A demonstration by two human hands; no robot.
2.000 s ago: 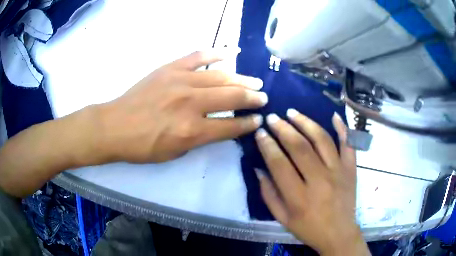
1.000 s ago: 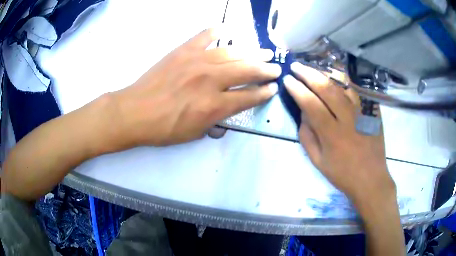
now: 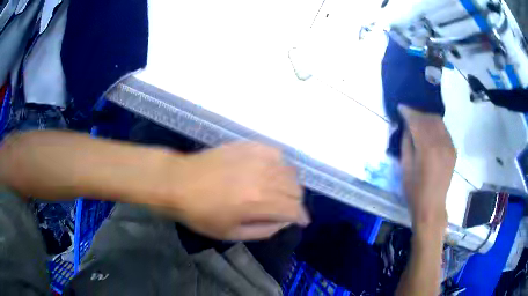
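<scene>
A navy fabric panel (image 3: 410,78) lies on the white table at the right, its far end by the sewing machine head (image 3: 463,34). My right hand (image 3: 428,156), blurred, grips the panel's near end, with a dark fold showing left of the fingers. My left hand (image 3: 249,193) is curled, in front of the table's front edge and above my lap. Dark cloth shows beside and below its fingertips; blur hides whether it holds any. The needle and presser foot cannot be made out.
A ruled tape strip (image 3: 197,124) runs along the table's front edge. Navy fabric (image 3: 104,46) and pale grey pieces (image 3: 46,75) hang at the left. Blue crates (image 3: 87,225) with dark contents are below. A small dark box (image 3: 483,209) sits at the right edge.
My left hand has left the needle area and moved down past the table edge. My right hand has moved right and away from the needle, with navy fabric. The view has shifted and tilted.
</scene>
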